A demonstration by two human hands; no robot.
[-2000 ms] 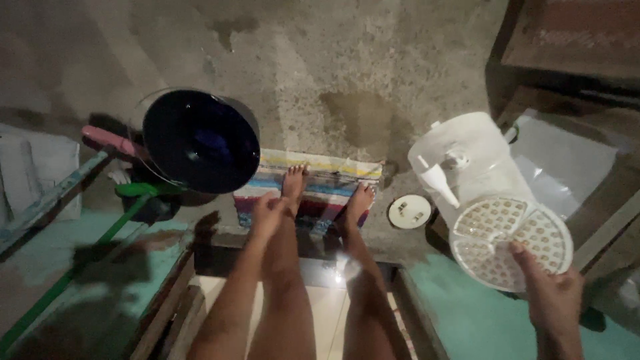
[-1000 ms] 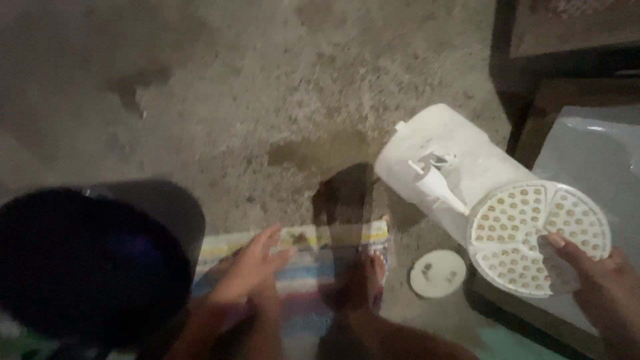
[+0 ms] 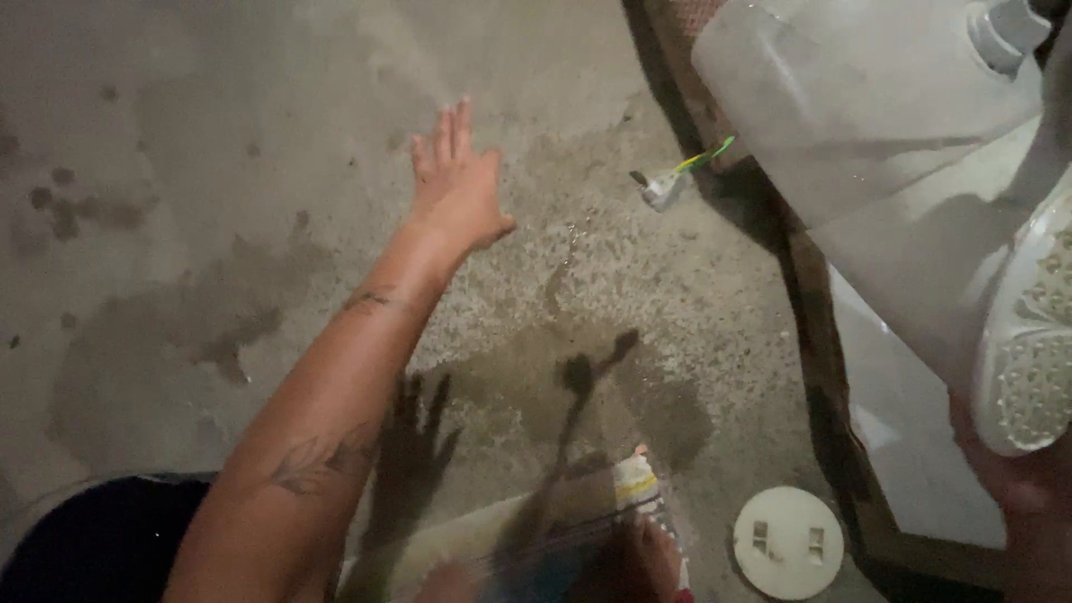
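My left hand (image 3: 456, 188) reaches out over the concrete floor (image 3: 536, 276), its fingers spread and nothing in them. At the right edge, my right hand (image 3: 1026, 494) is blurred and partly cut off; it grips the lower edge of a round white plastic disc (image 3: 1034, 360) with many small holes or bumps. Beside the disc, a large whitish plastic container (image 3: 846, 109) with a grey spout-like fitting (image 3: 1005, 38) fills the upper right. A small white piece (image 3: 662, 188) with a green and yellow strand shows between my left hand and the container.
A round cream lid (image 3: 789, 544) with two slots lies on the floor at the lower right. Near it are a striped mat (image 3: 536, 519) with a foot on it and a pale sheet (image 3: 921, 435). A dark basin (image 3: 100, 536) stands at the lower left. Damp patches mark the floor.
My left hand has moved from near the mat and my legs out over the floor. The disc stays in my right hand, now at the right edge. The view has shifted.
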